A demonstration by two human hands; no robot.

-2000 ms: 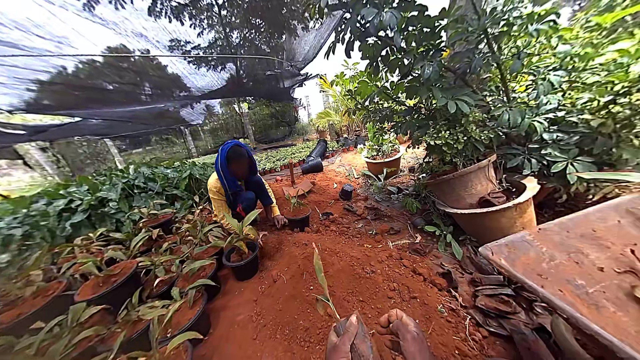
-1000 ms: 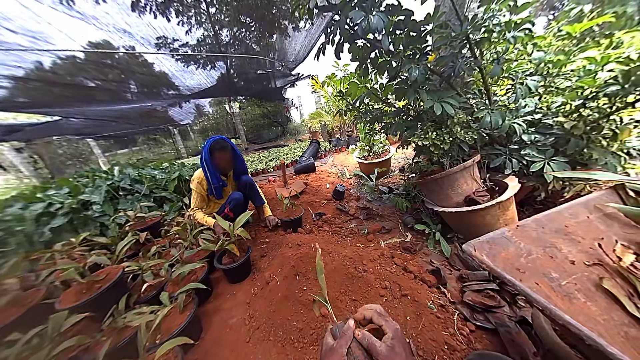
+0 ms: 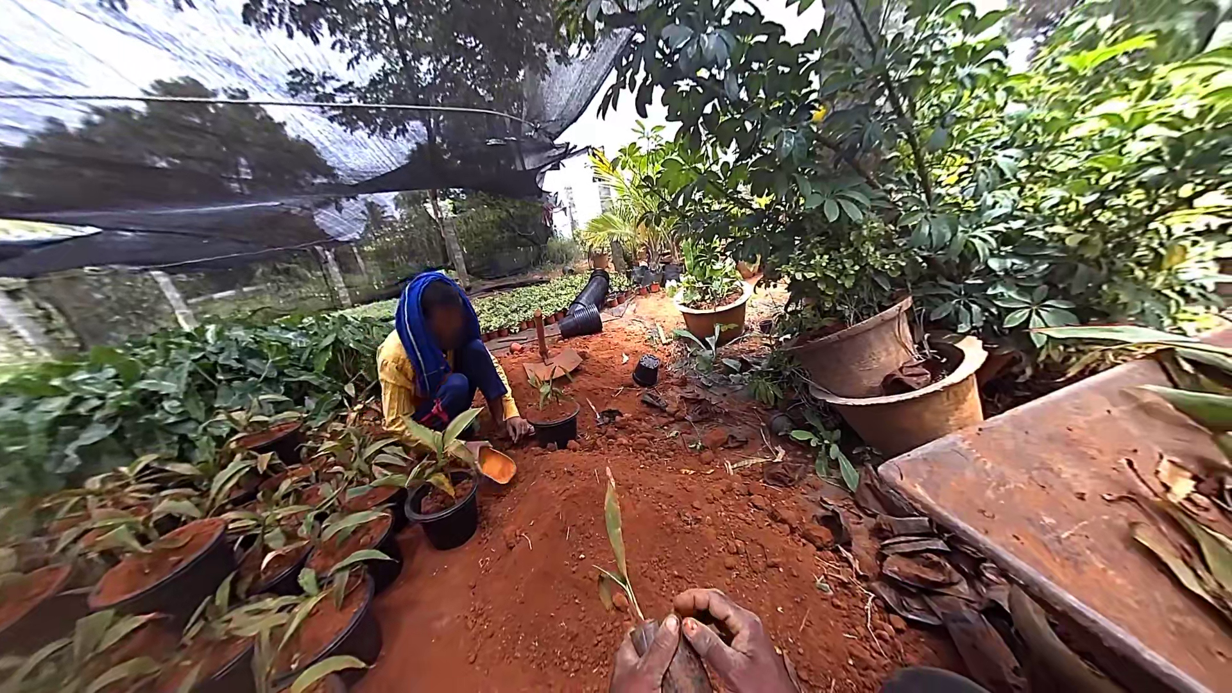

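Observation:
At the bottom centre, my left hand (image 3: pixel 643 664) grips a small dark nursery bag (image 3: pixel 681 666) from its left side. My right hand (image 3: pixel 736 643) pinches the top of the same bag from the right, its thumb and forefinger close to the left thumb. Out of the bag rises a thin seedling (image 3: pixel 616 529) with one long upright leaf and smaller ones low on the stem. Both hands are over a mound of loose red soil (image 3: pixel 568 539). The lower part of the bag is hidden by the fingers and the frame edge.
Black pots with leafy plants (image 3: pixel 173 568) crowd the left; one potted plant (image 3: pixel 448 510) stands beside the mound. A co-worker in a blue head cloth (image 3: pixel 438 366) squats behind it, a hand near another pot (image 3: pixel 555 423). Right are large clay-coloured pots (image 3: pixel 905 404) and a soil-stained metal tray (image 3: pixel 1049 481).
My right hand, apart from the bag two seconds ago, has closed in on its top. The co-worker's head has bent down since one second ago.

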